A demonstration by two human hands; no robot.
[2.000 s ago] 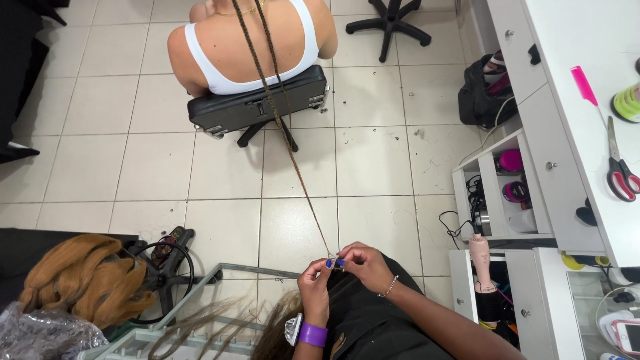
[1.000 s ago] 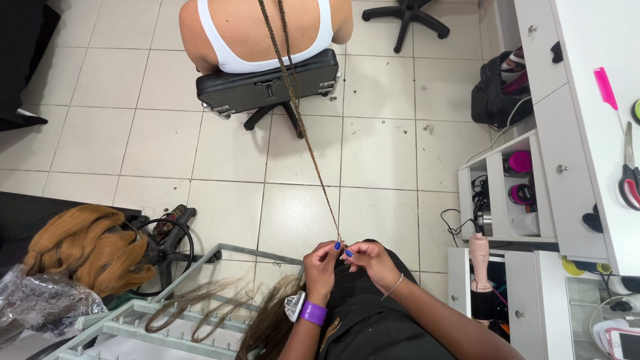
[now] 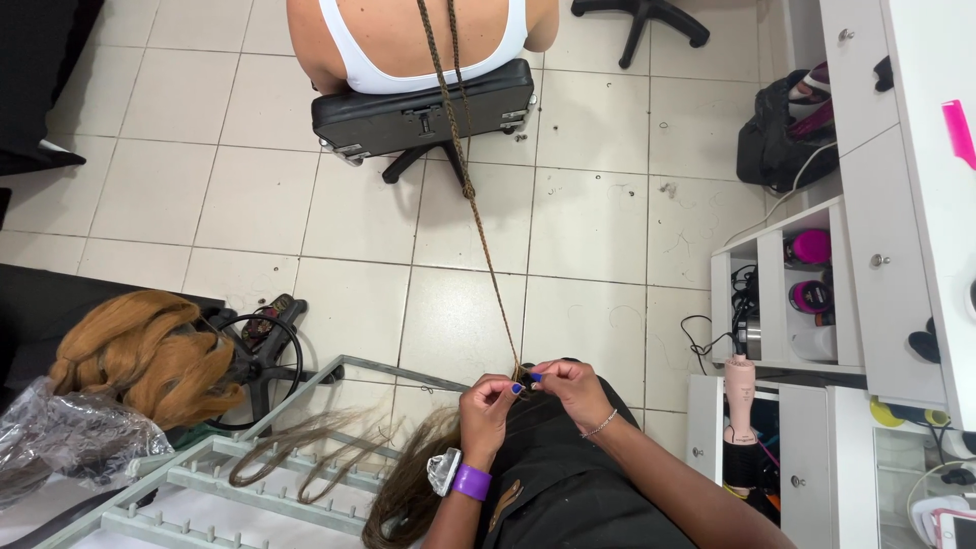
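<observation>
A long thin hair braid (image 3: 488, 252) runs taut from the seated person's (image 3: 427, 38) back down to my two hands. My left hand (image 3: 492, 412), with a purple wristband (image 3: 471, 482), pinches strands at the braid's lower end between thumb and finger. Close beside it, my right hand (image 3: 568, 387) grips the same end with its fingertips. A knot or thicker bunch (image 3: 468, 191) shows partway up the braid, and a second braid (image 3: 460, 69) hangs next to it higher up. Loose brown hair (image 3: 415, 473) lies left of my left forearm.
A grey pegged rack (image 3: 259, 488) with loose strands stands at lower left, beside ginger hair bundles (image 3: 145, 354) and clear plastic (image 3: 69, 435). White drawers (image 3: 888, 252) and shelves line the right, with a pink hot-air brush (image 3: 740, 396). A black chair seat (image 3: 423, 110) holds the person.
In the view, the seated person and chair appear higher and the rack fuller, as the view has shifted. Both hands stay close together at the braid's end.
</observation>
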